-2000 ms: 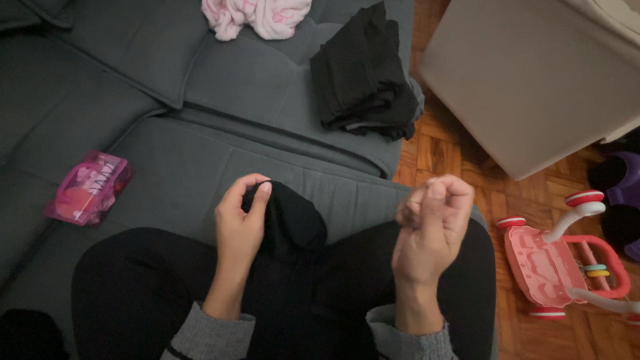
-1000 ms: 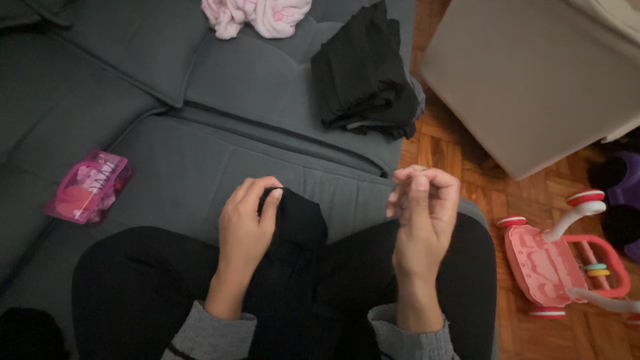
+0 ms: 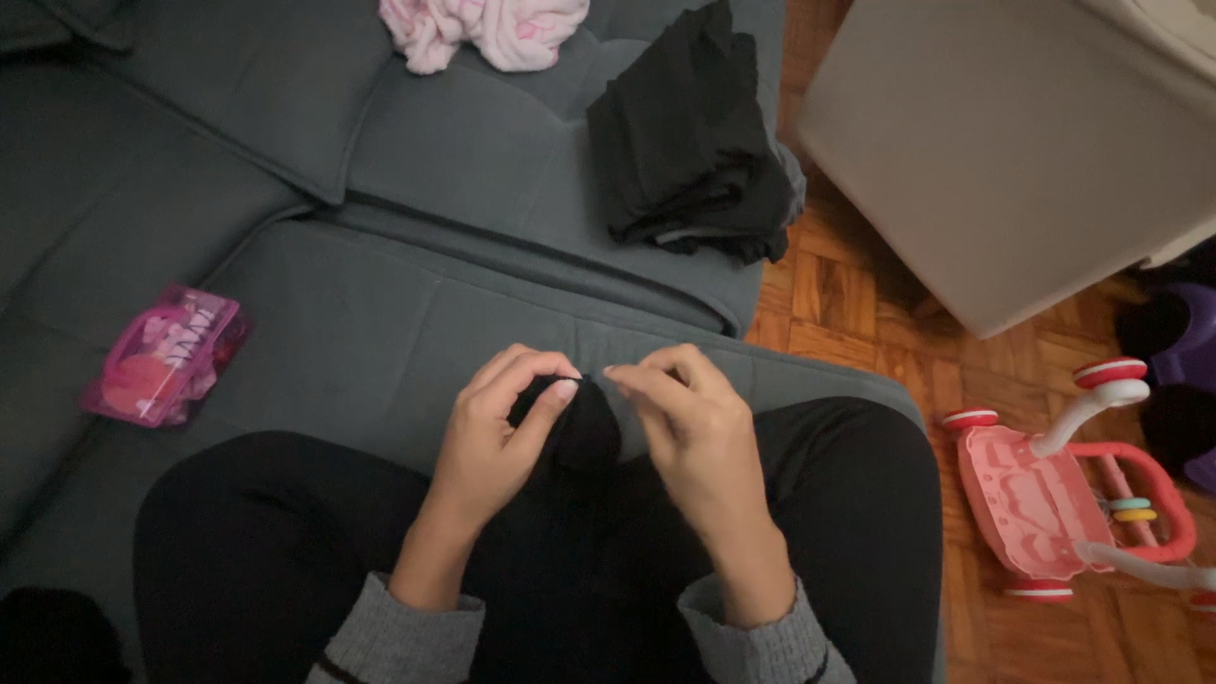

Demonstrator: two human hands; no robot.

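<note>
Between thumb and forefinger my left hand [image 3: 508, 432] pinches the edge of a piece of black cloth [image 3: 587, 432], which hangs over my lap. Just to the right of that edge is my right hand [image 3: 698, 427], its thumb and forefinger tips close together and a small gap from the left fingers. Whether the right fingertips hold something thin, such as a needle or thread, is too small to tell. The cloth's lower part merges with my black trousers, so its outline is hidden there.
A clear pink plastic case [image 3: 171, 356] lies on the grey sofa [image 3: 475, 285] at left. Folded black clothes [image 3: 684, 142] and a pink and white cloth [image 3: 484, 28] lie farther back. At right, a beige fabric bin [image 3: 1007, 161] and a coral toy walker [image 3: 1026, 494] are on the parquet floor.
My right hand has moved left, from over my right knee to beside the left hand. The left hand has kept hold of the black cloth and turned a little.
</note>
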